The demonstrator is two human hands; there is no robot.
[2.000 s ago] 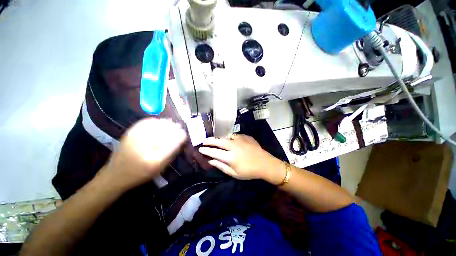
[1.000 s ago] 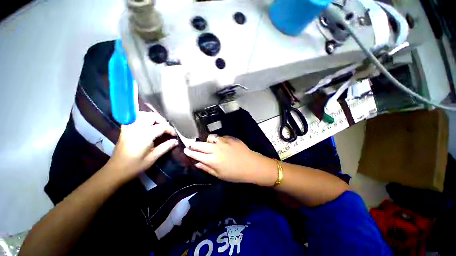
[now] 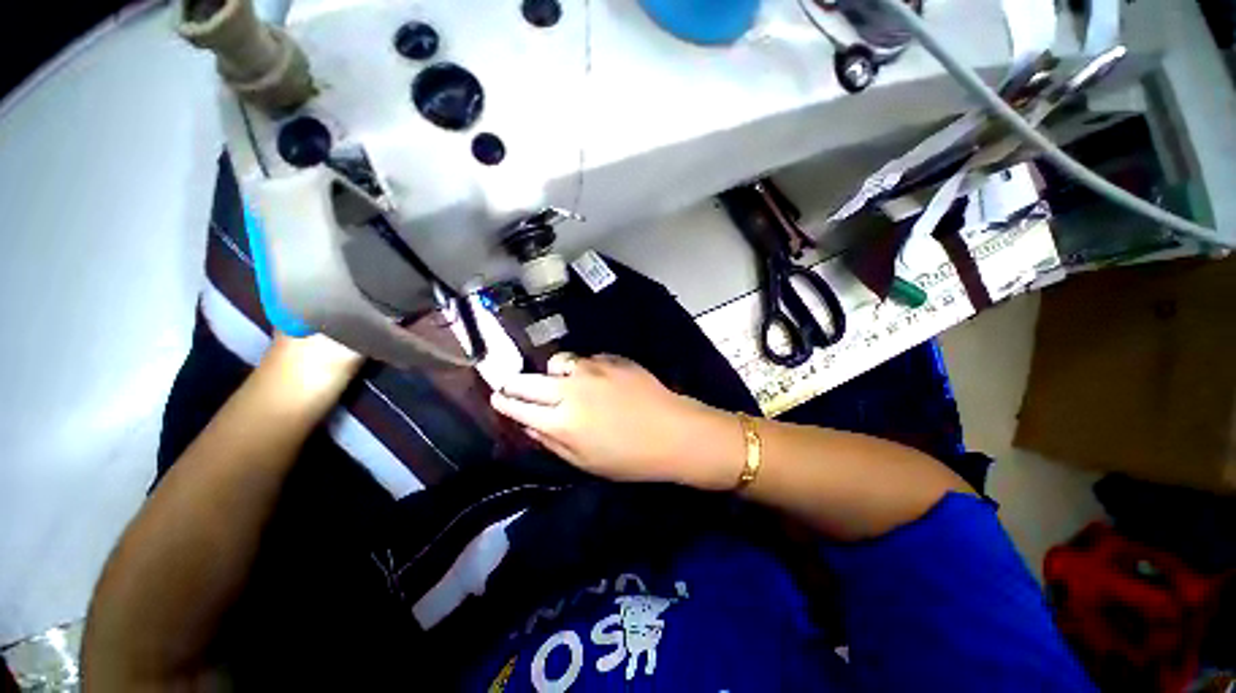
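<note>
Dark maroon and black cloth (image 3: 447, 406) with white bands lies under the sewing machine head (image 3: 651, 108) and over my lap. My right hand (image 3: 603, 417) lies on the cloth right of the needle area, fingertips at a small white piece (image 3: 499, 355). Whether it grips the piece is unclear. My left hand (image 3: 309, 363) is mostly hidden behind the machine's left end and the light blue elongated piece (image 3: 271, 278); its fingers do not show. A small white label (image 3: 594, 271) and a greyish tag (image 3: 546, 329) lie on the black cloth.
Black-handled scissors (image 3: 800, 311) lie right of the needle, on the machine table. A green-handled tool (image 3: 907, 291) and fabric strips (image 3: 969, 264) are farther right. A brown cardboard piece (image 3: 1132, 379) and red cloth (image 3: 1125, 589) are below at right. A cable (image 3: 1030, 136) crosses the machine head.
The view has shifted, so the machine head sits farther left. My left hand has gone behind the machine's left end. My right hand stays on the cloth beside the needle area.
</note>
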